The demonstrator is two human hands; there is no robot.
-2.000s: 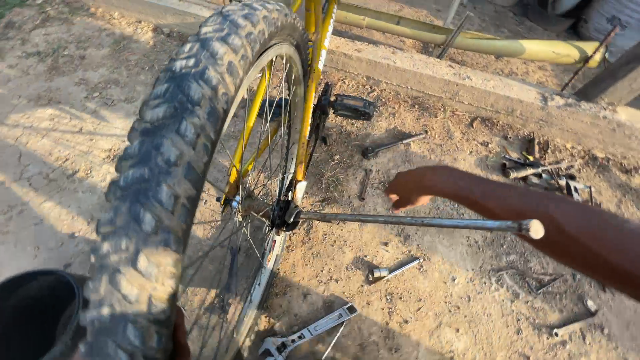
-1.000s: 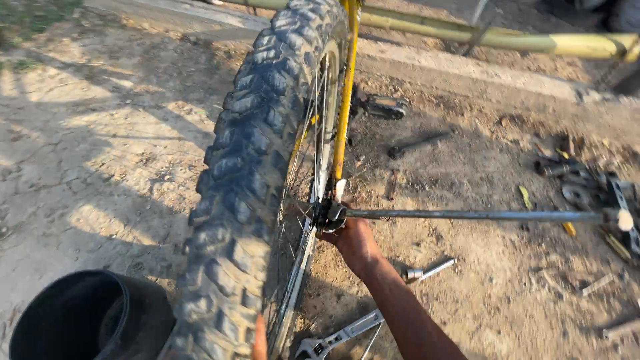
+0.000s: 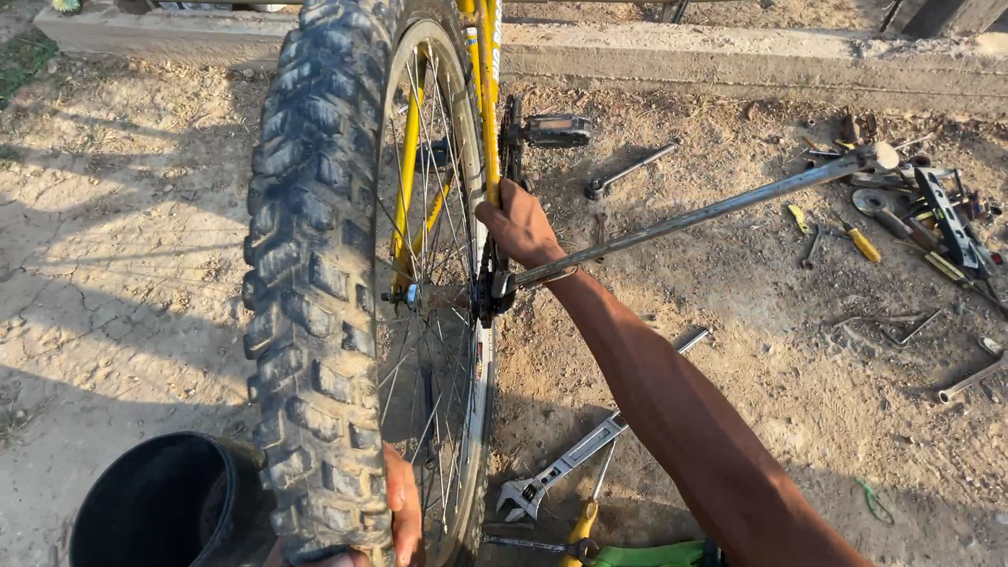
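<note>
A bicycle's rear wheel with a knobby tyre point(image 3: 315, 260) stands in the yellow frame point(image 3: 408, 165). My left hand point(image 3: 403, 504) grips the tyre low down, its fingers partly hidden behind the rubber. My right hand point(image 3: 520, 224) is closed around the yellow frame tube beside the rim, just above the hub and sprocket point(image 3: 483, 295). From the hub a long metal bar point(image 3: 693, 216) slants up to the right, passing over my right wrist; its near end is at the axle. The pedal point(image 3: 557, 130) lies beyond my right hand.
A black bucket point(image 3: 224, 496) stands at lower left. An adjustable wrench point(image 3: 559, 468), a yellow-handled screwdriver point(image 3: 584, 528) and a ratchet point(image 3: 634, 169) lie on the dirt. Mixed tools, including a small spirit level point(image 3: 943, 216), are heaped at right. A concrete curb point(image 3: 709, 63) runs behind.
My right hand has moved from beneath the hub up to the yellow frame tube. The bar's far end now points higher than before. The view has shifted.
</note>
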